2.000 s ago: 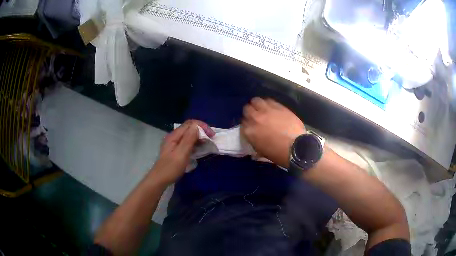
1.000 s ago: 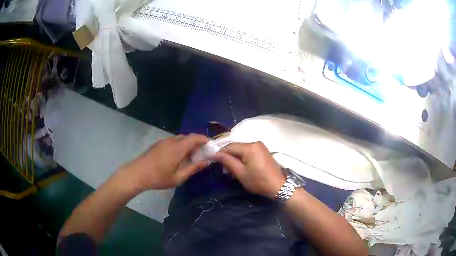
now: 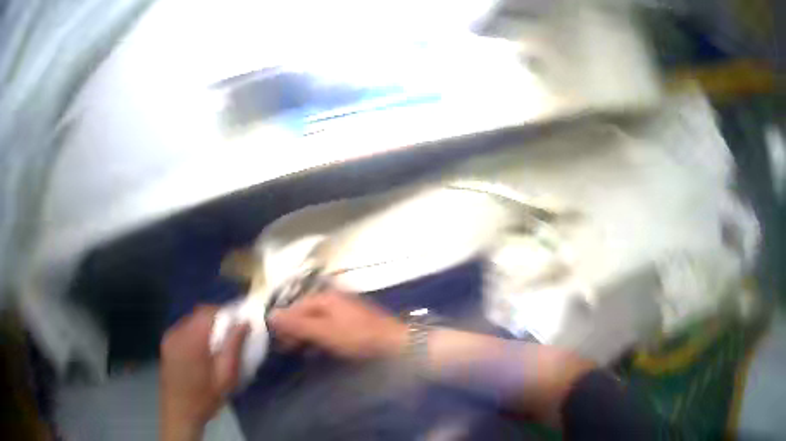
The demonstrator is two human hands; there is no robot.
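The frame is heavily blurred. A white fabric piece (image 3: 422,237) lies over the dark-clothed lap, its wide part stretching right from my hands. My left hand (image 3: 196,362) holds the bunched left end of the white fabric. My right hand (image 3: 336,323) is close beside it, fingers closed at the same bunched end. A small dark shape shows by the right fingertips; I cannot tell what it is. Whether the right fingers grip the cloth or that dark shape is unclear.
The pale machine table (image 3: 155,164) spans the top, with a blurred blue plate (image 3: 371,108) in it. A heap of white cloth (image 3: 638,215) hangs at the right, joining the lap fabric. Yellow bars show at the right edge. Dark lap cloth lies below the hands.
The view has swung right, so the table and white heap sit further left. The hands have moved left in the picture and remain together at the fabric end. The dark shape now shows by the right fingertips.
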